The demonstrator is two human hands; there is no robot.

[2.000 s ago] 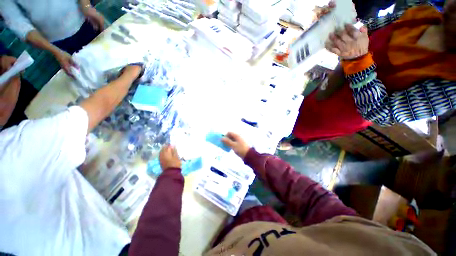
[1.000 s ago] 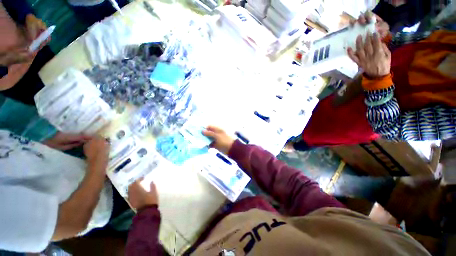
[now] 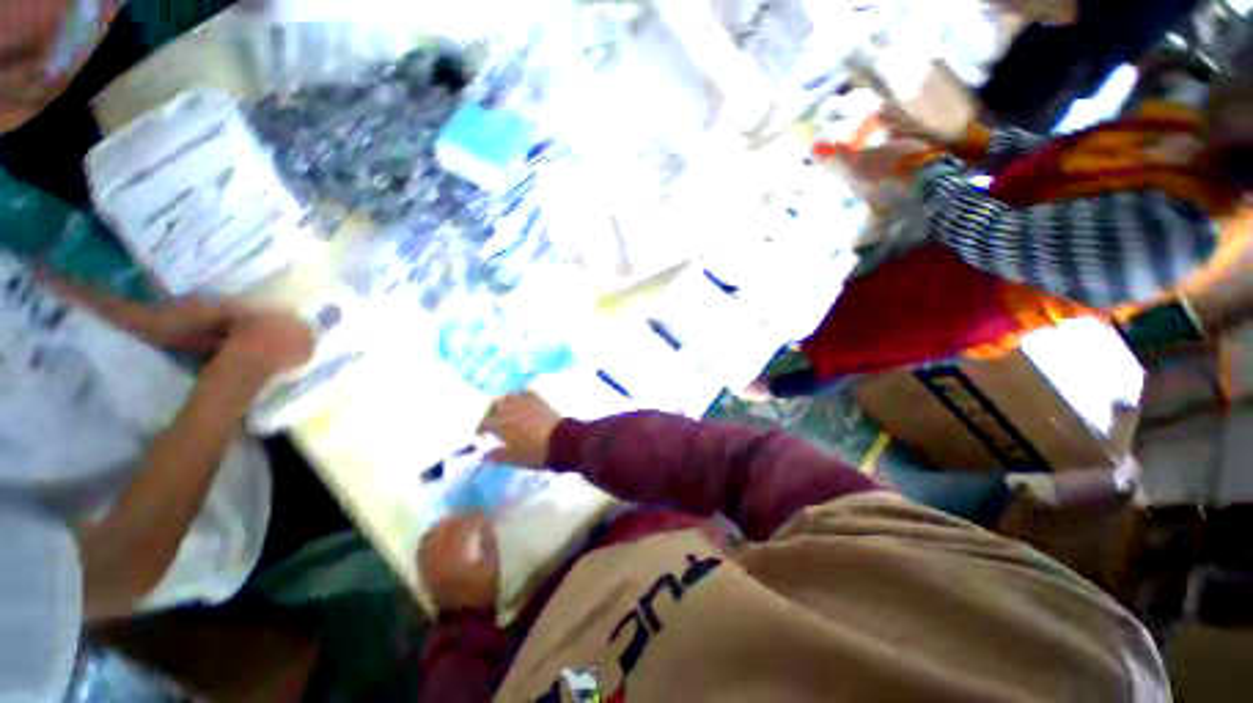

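A white tray (image 3: 547, 511) lies at the table's near edge, blurred by motion and glare. A light-blue sachet (image 3: 484, 486) and a small black part show on it. My left hand (image 3: 462, 560) is at the tray's near left side, fingers partly hidden. My right hand (image 3: 522, 429) is over its far side, fingers curled and pointing left. Blur hides whether either hand grips anything. A pile of light-blue sachets (image 3: 481, 349) lies just beyond my right hand.
A blue box (image 3: 487, 143) sits beside a grey heap of bagged parts (image 3: 360, 135). White trays (image 3: 193, 186) are stacked at left. A person's hand (image 3: 269, 341) is over a tray at left. Another person in striped sleeves is at right, near a brown carton (image 3: 984, 412) on the floor.
My right hand has moved from the sachet pile to the tray. My left hand has moved to the tray's side. The tray sits further left in view, and the view has shifted.
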